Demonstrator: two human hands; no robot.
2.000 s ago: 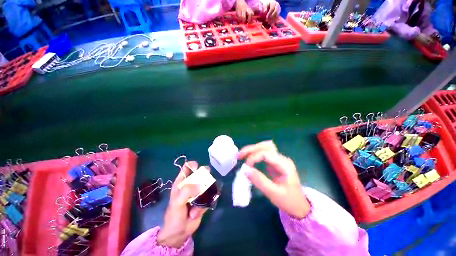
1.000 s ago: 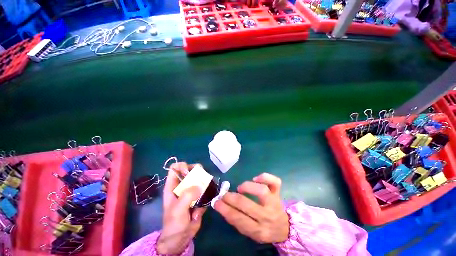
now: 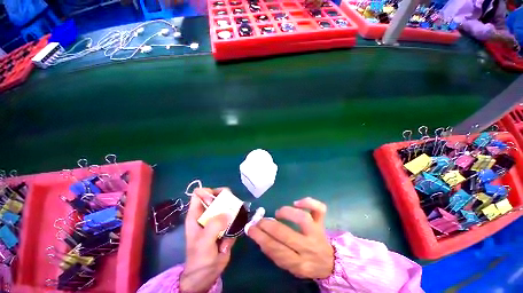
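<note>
My left hand (image 3: 206, 246) holds a pale yellow binder clip (image 3: 221, 210) with its wire loop pointing up and left. A dark, shiny, rounded piece (image 3: 238, 222) sits at the clip's right side. My right hand (image 3: 292, 240) pinches a small white cloth (image 3: 255, 219) at its fingertips, against or very near the right edge of the dark piece; actual contact is hard to tell. A white bottle (image 3: 258, 173) stands on the green belt just ahead of my hands. A black binder clip (image 3: 167, 216) lies on the belt left of my left hand.
A divided red tray (image 3: 133, 229) with clips is at the left, another red tray (image 3: 401, 212) full of clips at the right. Across the belt are a red compartment tray (image 3: 281, 47), white cables (image 3: 123, 46) and a grey metal post (image 3: 397, 22). A person's pink sleeve shows top right.
My right hand has moved left and down, bringing the white cloth from beside the bottle to the dark piece. The far worker's hands have left the compartment tray. The view has shifted slightly.
</note>
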